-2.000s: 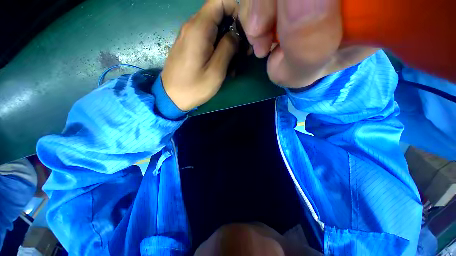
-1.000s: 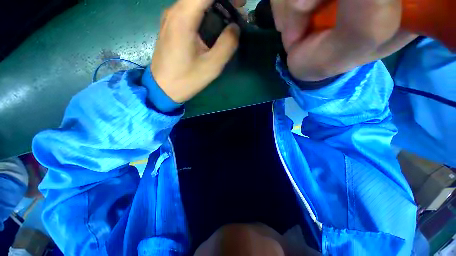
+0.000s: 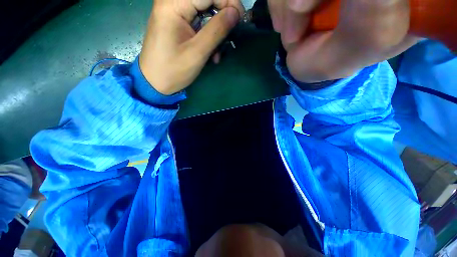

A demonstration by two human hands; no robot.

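My left hand (image 3: 183, 47), at the top centre, pinches a small dark module with shiny metal bits (image 3: 206, 16); the fingers cover most of it. My right hand (image 3: 346, 42), blurred and cut off by the top edge, grips the orange electric screwdriver (image 3: 328, 16). Its orange barrel runs out of the picture at the upper right. Its black nose (image 3: 261, 15) points left at the left hand's fingertips. Whether the bit touches the module I cannot tell.
The green bench mat (image 3: 55, 75) has small specks on it and a curved front edge. A thin blue cord loops by my left cuff. A black cord (image 3: 426, 91) crosses at the right, over another person's blue sleeve (image 3: 431, 118). Boxes stand at the lower right.
My left hand has shifted left and turned the module, so less of its black face shows. My right hand first drew back to the right with the screwdriver, then stayed nearly still.
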